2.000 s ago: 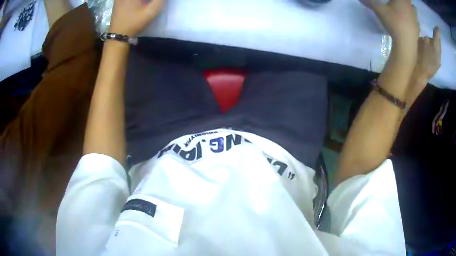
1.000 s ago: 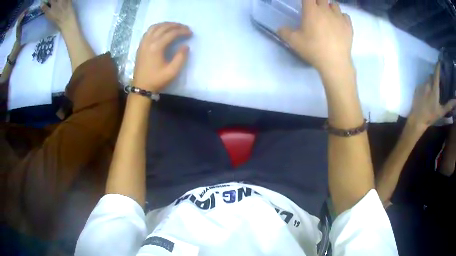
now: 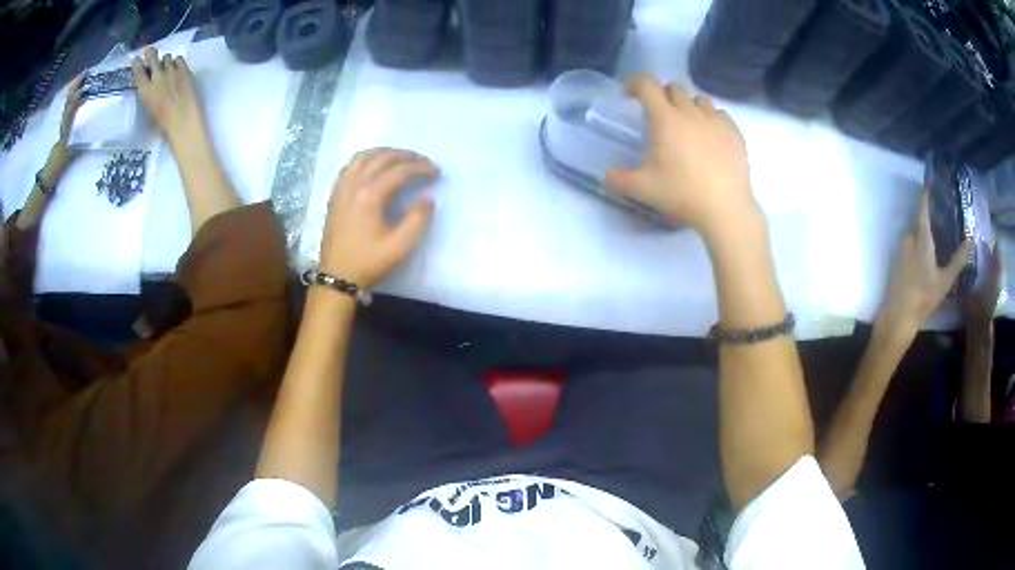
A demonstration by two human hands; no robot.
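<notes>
An oblong unit with a clear cover [image 3: 590, 143] rests on the white table covering [image 3: 490, 239], right of the middle. Its rounded far end shows; my right hand hides its right part. My right hand [image 3: 690, 156] grips it, thumb on the near side and fingers over the far side. My left hand [image 3: 373, 217] is empty over the covering at left, fingers curled and apart, well away from the unit. A red item [image 3: 524, 403] lies between my thighs.
Stacked black parts [image 3: 501, 42] line the far side, with more at far right [image 3: 768, 50]. A neighbour in brown [image 3: 223, 301] holds a unit at left, near small dark parts [image 3: 122, 178]. Another person's hands [image 3: 924, 267] hold a black unit at right. Crinkled clear tape [image 3: 304, 145] crosses the table.
The view has tilted up, showing more table and the black stacks. My right hand came from the far right onto the covered unit. My left hand's fingers now show fully over the table.
</notes>
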